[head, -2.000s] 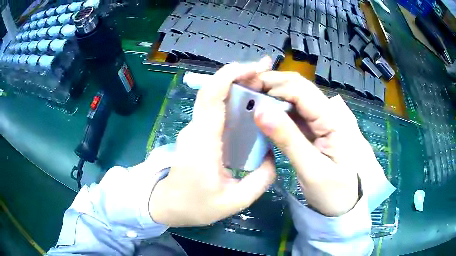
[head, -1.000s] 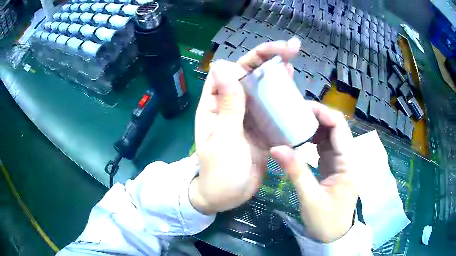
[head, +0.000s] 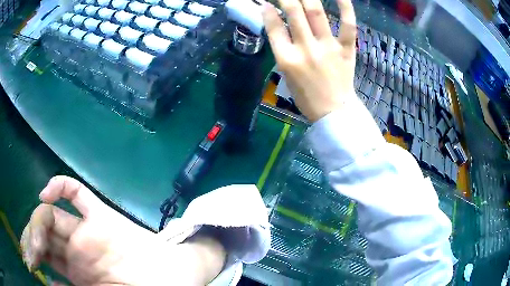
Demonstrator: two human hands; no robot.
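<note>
A wrapped device [head: 245, 13], a rounded white block, is at the top edge, over the metal nozzle of the black heat gun [head: 237, 84]. My right hand [head: 316, 56] holds it at the thumb side; the other fingers are spread and the grip is partly hidden. The heat gun stands nozzle up, with a red switch on its handle. My left hand [head: 84, 240] is low at the left, palm up, fingers apart and slightly curled, holding nothing.
Stacked clear trays [head: 106, 84] with rows of white rounded pieces stand at the left. Dark-grey parts [head: 416, 92] lie in rows on an orange-brown tray at the back right. A clear ribbed tray [head: 313, 223] lies in front. A small white piece [head: 468, 272] lies at the lower right.
My hands have separated. My right hand has moved up and left with the device to above the heat gun. My left hand has let go and moved down and left. The view has shifted left.
</note>
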